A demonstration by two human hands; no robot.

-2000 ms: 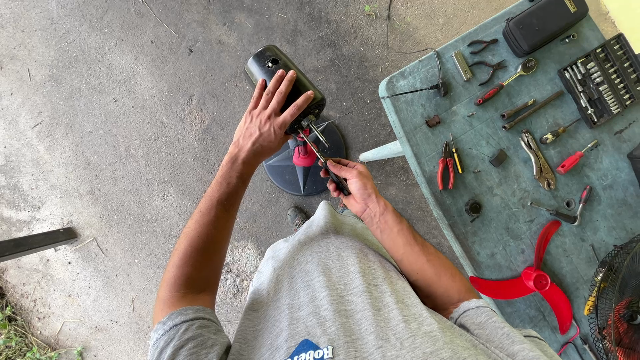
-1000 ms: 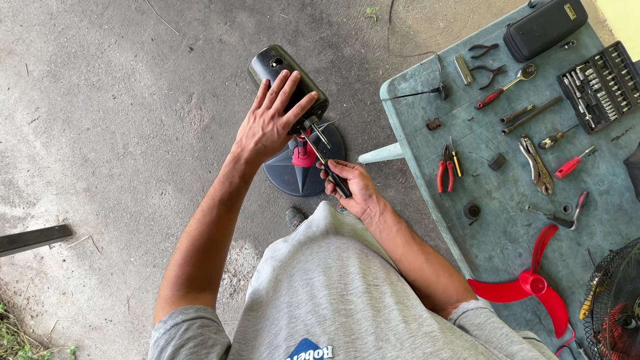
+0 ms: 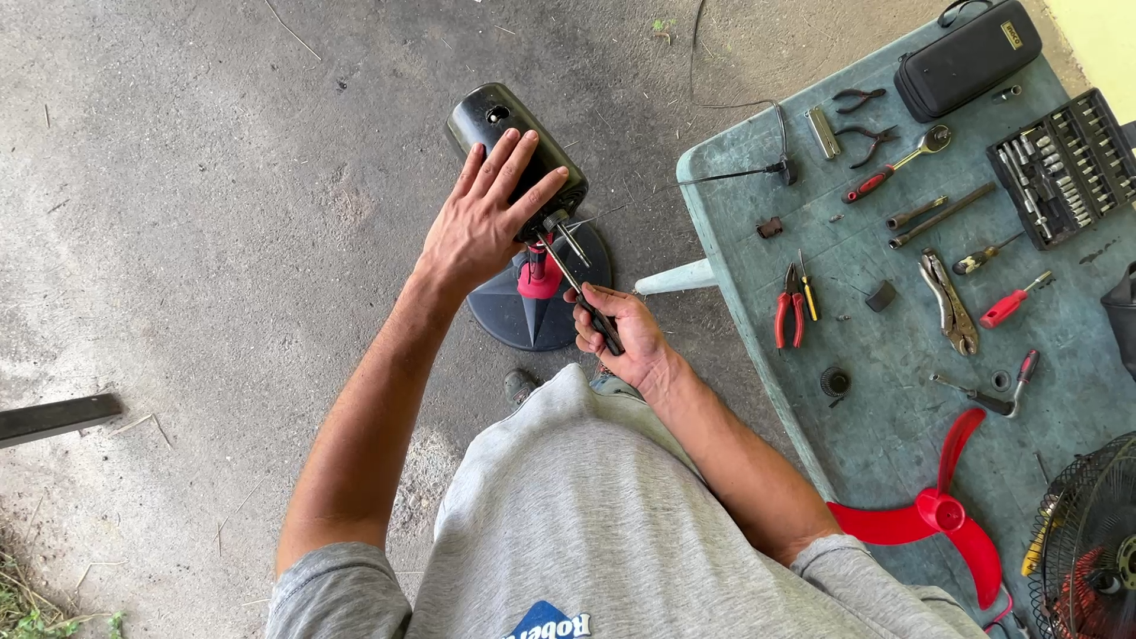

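My left hand (image 3: 484, 209) lies spread over the black motor housing of a fan (image 3: 519, 124), palm down, fingers apart. From the housing's near end sticks a thin metal shaft (image 3: 572, 244). My right hand (image 3: 621, 328) is closed around the black handle of a screwdriver (image 3: 563, 266), whose blade reaches to the near end of the housing beside the shaft. Its tip is hard to make out. Below the housing stand a red stand part (image 3: 539, 277) and a round dark base (image 3: 506, 315) on the concrete floor.
To the right a green table (image 3: 874, 355) holds red-handled pliers (image 3: 789, 311), a ratchet (image 3: 896, 166), locking pliers (image 3: 950, 306), a socket set (image 3: 1069, 164), a black case (image 3: 967, 62), a red fan blade (image 3: 941, 510) and a wire fan guard (image 3: 1087, 541). A metal bar (image 3: 58, 419) is at far left.
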